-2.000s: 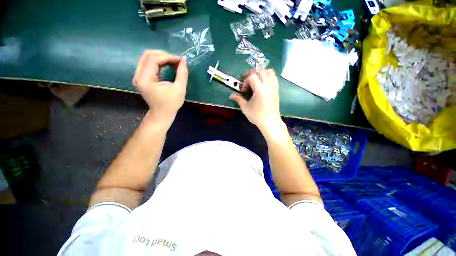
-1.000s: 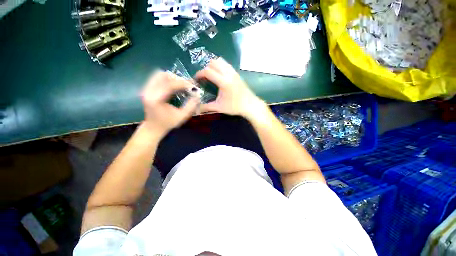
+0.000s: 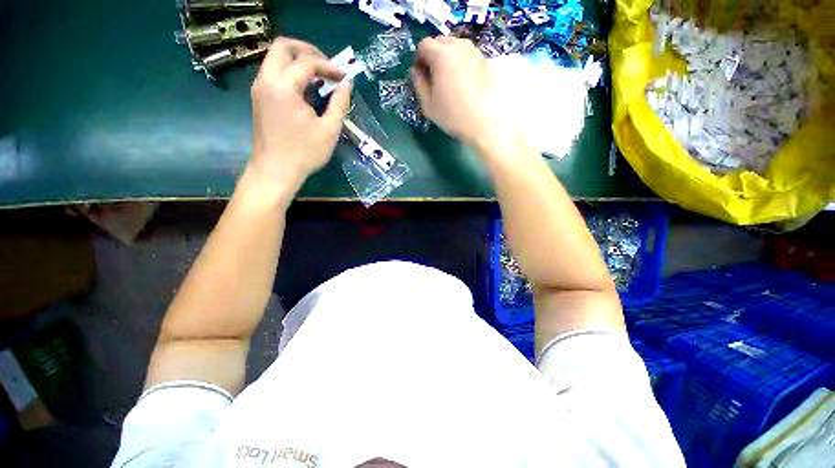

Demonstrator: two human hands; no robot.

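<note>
My left hand [image 3: 298,110] holds a notched white plastic piece [image 3: 341,71] between thumb and fingers. Just below it, a clear zip-lock bag [image 3: 374,183] lies on the green bench near its front edge, with a tubular latch [image 3: 371,149] inside. The bag's upper end is close to my left fingertips; whether they touch it is unclear. My right hand [image 3: 451,87] is over the small screw packs [image 3: 396,95], fingers curled together; its fingertips are partly hidden, so I cannot tell if it holds anything.
More tubular latches [image 3: 227,35] lie at the top left. White plastic pieces and blue-filmed plates [image 3: 558,20] are heaped at the back. A stack of empty bags [image 3: 545,105] lies right of my right hand. A yellow sack [image 3: 737,206] stands at right, and blue crates [image 3: 732,366] are below the bench.
The latch, first in my right hand, is now inside the clear bag on the bench. My hands have moved apart and farther back. My left hand now has a white piece.
</note>
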